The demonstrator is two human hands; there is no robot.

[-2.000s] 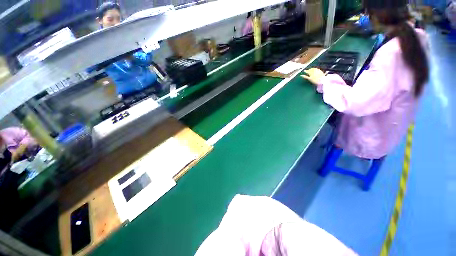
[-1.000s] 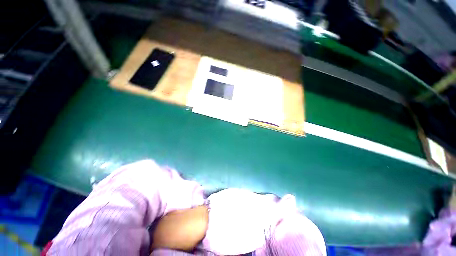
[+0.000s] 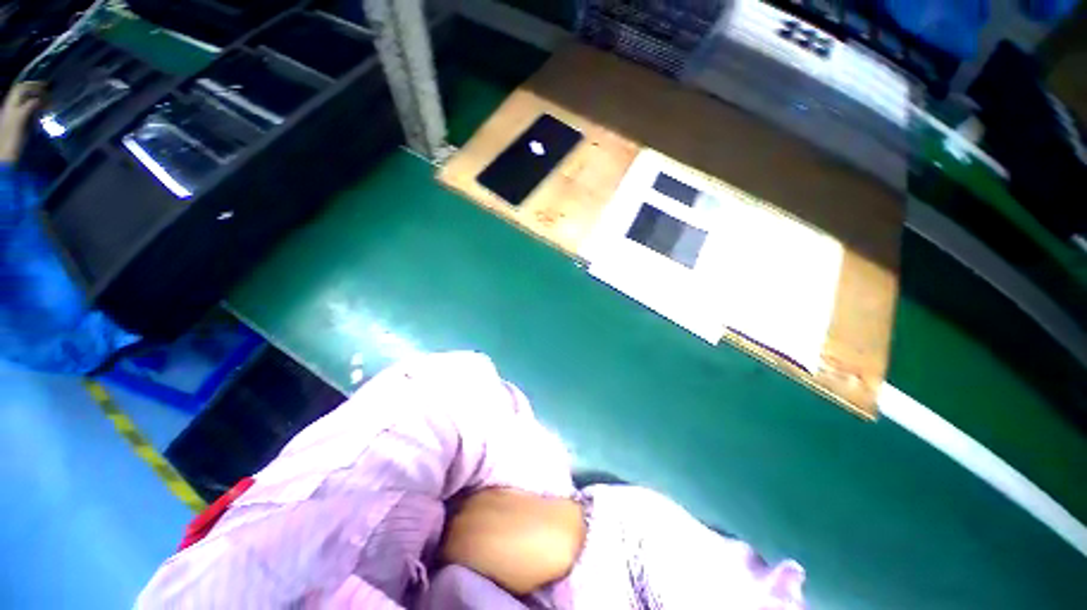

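Observation:
My two pink sleeves [image 3: 393, 459] are folded together at the bottom of the view. A patch of bare skin [image 3: 513, 542], a hand or wrist, shows between them; I cannot tell which side it belongs to, and no fingertips show. Nothing held is visible. In front, a black phone [image 3: 530, 159] with a small white mark lies alone on the left of the tan board [image 3: 864, 369]. A white chart sheet [image 3: 763, 268] with dark and grey rectangles lies to its right on the board.
Stacked black trays [image 3: 203, 226] stand at the left, some pockets holding glossy slabs. A person's blue sleeve [image 3: 42, 286] and hand are beside them. An upright post [image 3: 408, 83] stands behind the green mat [image 3: 477, 298]. A pale box [image 3: 805, 78] sits behind the board.
The view has swung left from the other pink-clad worker. The tray stack and the blue-sleeved person have come into view. My sleeves stay folded, with the skin patch between them.

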